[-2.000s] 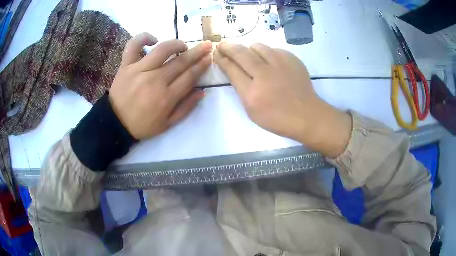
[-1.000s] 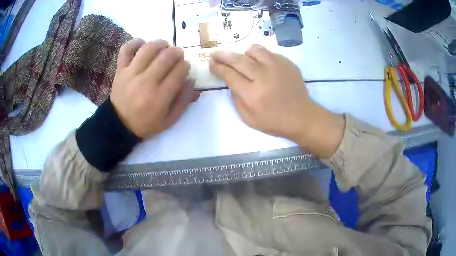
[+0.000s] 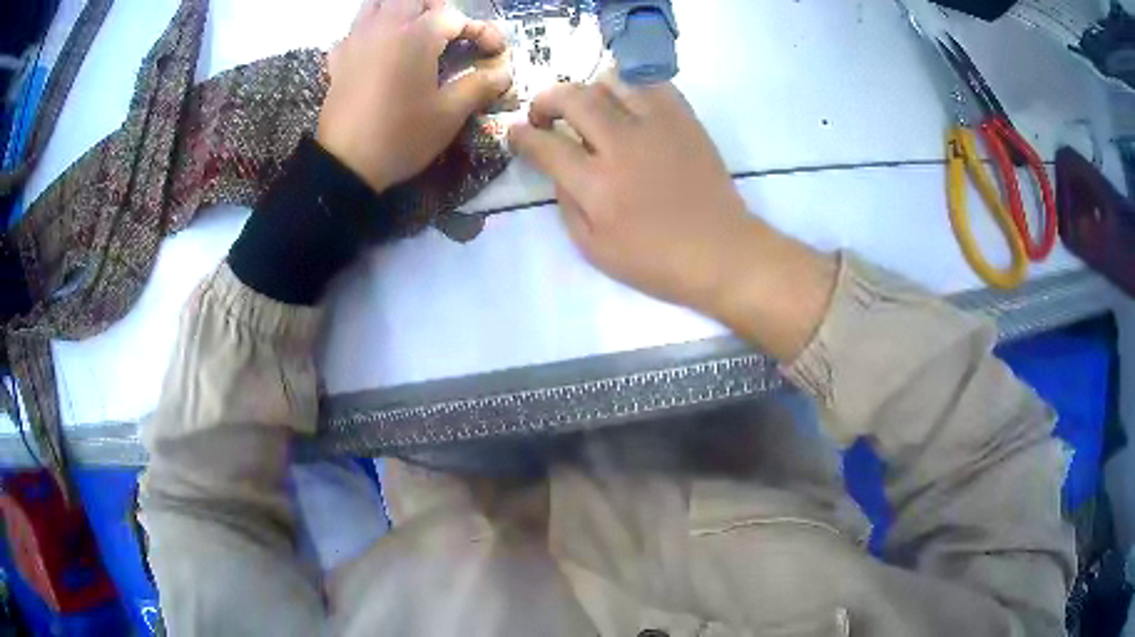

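Observation:
A brown-grey tweed piece with dark red lines (image 3: 237, 131) lies on the left of the white table, and its right end runs under my left hand to the needle plate (image 3: 548, 50). My left hand (image 3: 405, 93) is on the tweed, fingers bent at its end near the plate; the fingertips are partly hidden. My right hand (image 3: 647, 187) is just right of it, fingers curled, fingertips close to the tweed's edge. Whether the right fingers grip anything is unclear. A small dark rounded tip of cloth (image 3: 462, 225) shows below the tweed.
A grey-blue block (image 3: 642, 44) stands beside the needle area. Scissors with yellow handles (image 3: 983, 212) and a red-handled pair (image 3: 1027, 193) lie on the right. A dark red flat object (image 3: 1095, 218) is at the right edge. A measuring strip (image 3: 560, 401) edges the table.
My left hand has moved up, and the tweed's right end now reaches the needle area beneath it. The small pale piece at the fingertips is no longer visible. The view has shifted.

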